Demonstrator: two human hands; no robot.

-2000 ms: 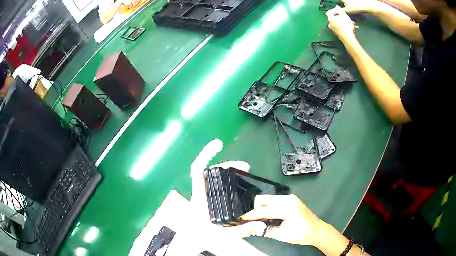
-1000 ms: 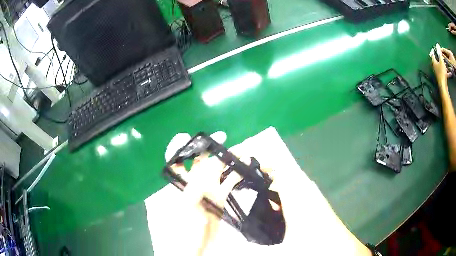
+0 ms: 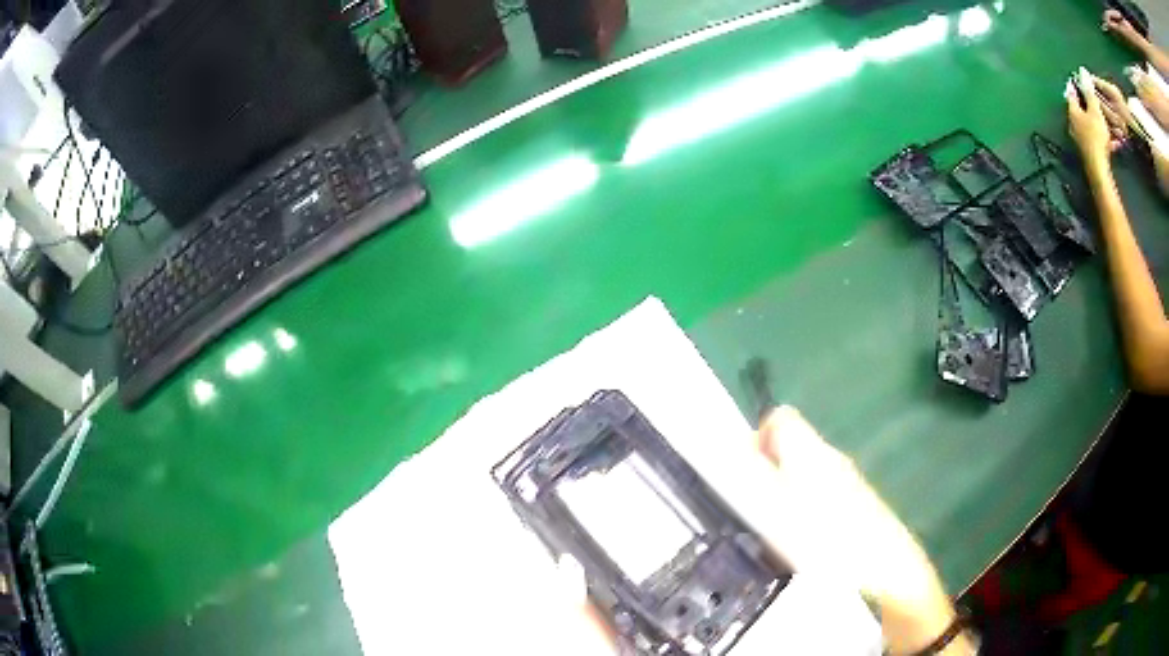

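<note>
Several thin black phone middle frames (image 3: 731, 579) lie overlapped in a loose stack on the white paper sheet (image 3: 423, 513), with paper showing through their openings. My left hand (image 3: 590, 618) is washed out at the bottom edge; its fingertips are at the stack's lower left side, and its grip is unclear. My right hand (image 3: 853, 519) is right of the stack, over the paper's right side. A short, dark, blurred slim tool (image 3: 759, 382) sticks up from its fingers. The rest of the tool is hidden.
A tangled pile of black frames (image 3: 1006, 244) lies to the right. Another person's forearm (image 3: 1128, 276) and hands are beyond it. A keyboard (image 3: 269, 244), computer tower (image 3: 218, 96) and two reddish-brown speakers (image 3: 449, 36) stand at the upper left.
The frames were held in both hands and now lie stacked on the paper. My right hand has moved right, off them, and now has a dark slim tool at its fingers.
</note>
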